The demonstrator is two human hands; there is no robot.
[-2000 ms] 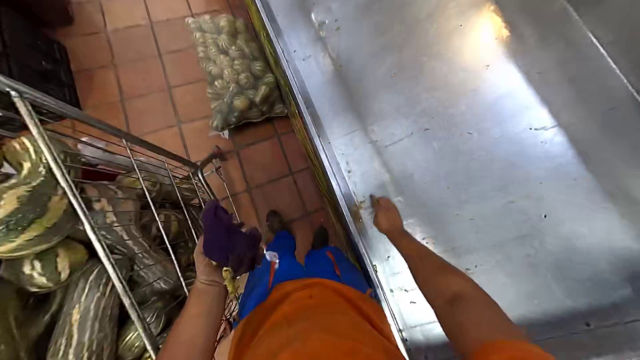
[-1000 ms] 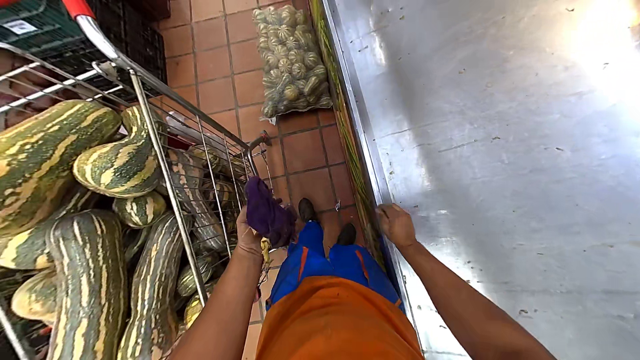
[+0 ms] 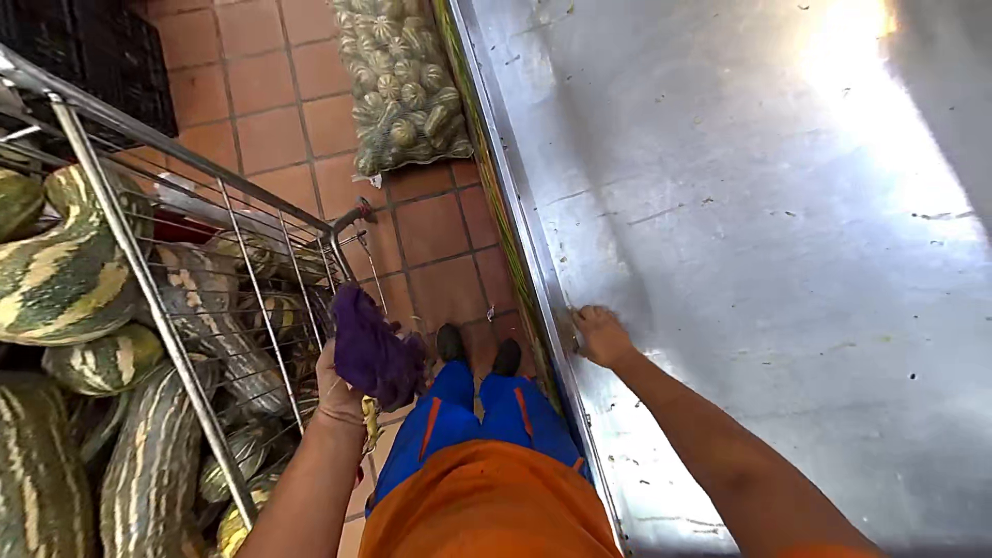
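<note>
A bunched purple cloth (image 3: 376,349) is in my left hand (image 3: 338,384), beside the wire side of a metal cart (image 3: 167,310); something yellowish hangs below that hand. My right hand (image 3: 602,336) rests at the near edge of a wide metal tabletop (image 3: 744,256), fingers bent; whether they pinch anything cannot be told. Small green and dark bits of debris lie scattered over the metal surface. Striped green and cream squashes (image 3: 66,271) fill the cart on the left.
A mesh sack of small striped squashes (image 3: 403,93) lies on the tiled floor (image 3: 267,93) beside the table. Black plastic crates (image 3: 93,62) stand at the upper left. My feet are on the floor between the cart and the table.
The view has shifted between frames. My left hand keeps the purple cloth near the cart, and my right hand stays by the table's edge.
</note>
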